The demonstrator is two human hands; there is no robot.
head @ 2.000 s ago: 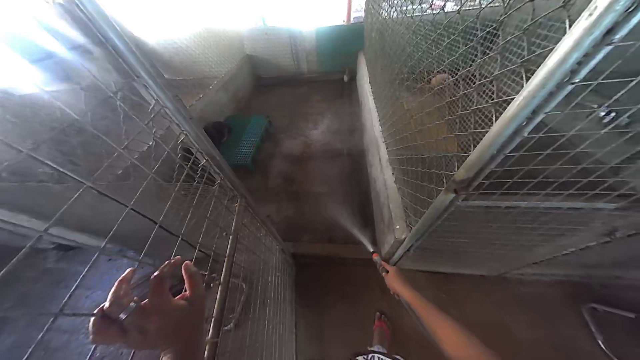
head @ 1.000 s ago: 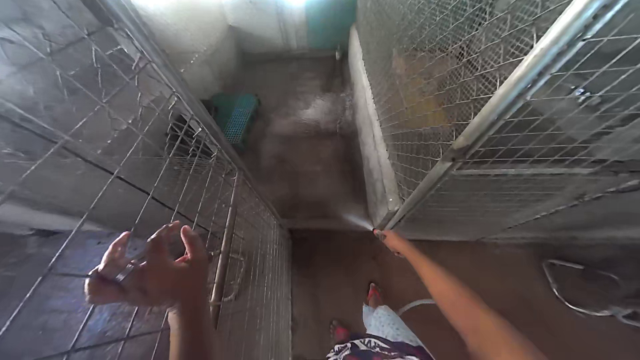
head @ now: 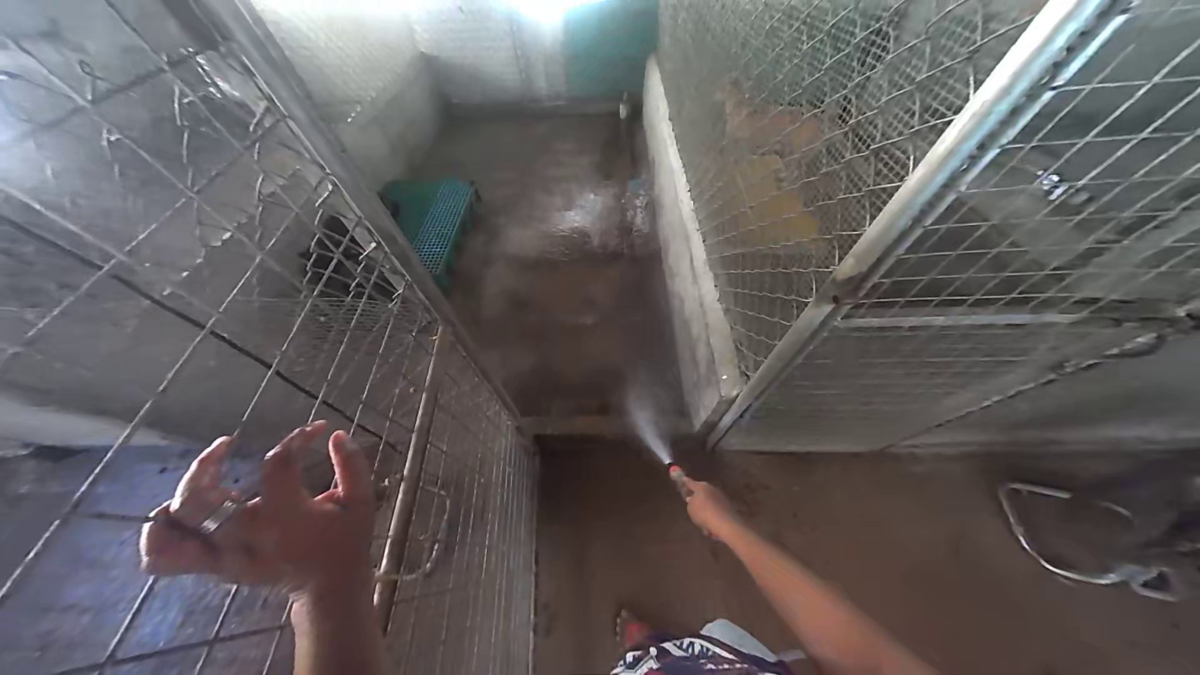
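Observation:
My right hand (head: 705, 509), low and right of centre, is closed around a hose nozzle (head: 677, 473) with an orange-red part near its tip. White water spray (head: 647, 417) leaves it toward the doorway sill and the wet concrete floor (head: 572, 319) of the pen. At lower left my left hand (head: 272, 516) is raised against the wire mesh gate (head: 319, 356), its fingers curled at the wires; a ring shows on one finger. The gate's metal bar (head: 412, 469) stands just right of that hand. Whether the fingers grip the wire is hard to tell.
A green slatted plastic platform (head: 442, 225) stands inside the pen by the left side, near a dark object (head: 342, 258) behind the mesh. A low concrete wall (head: 689, 272) and a mesh panel (head: 806, 169) bound the right. A bent metal tube frame (head: 1031, 534) lies on the floor at right.
The spray now points up and left into the pen, where a second ago it went more sideways. My left hand stays at the gate mesh.

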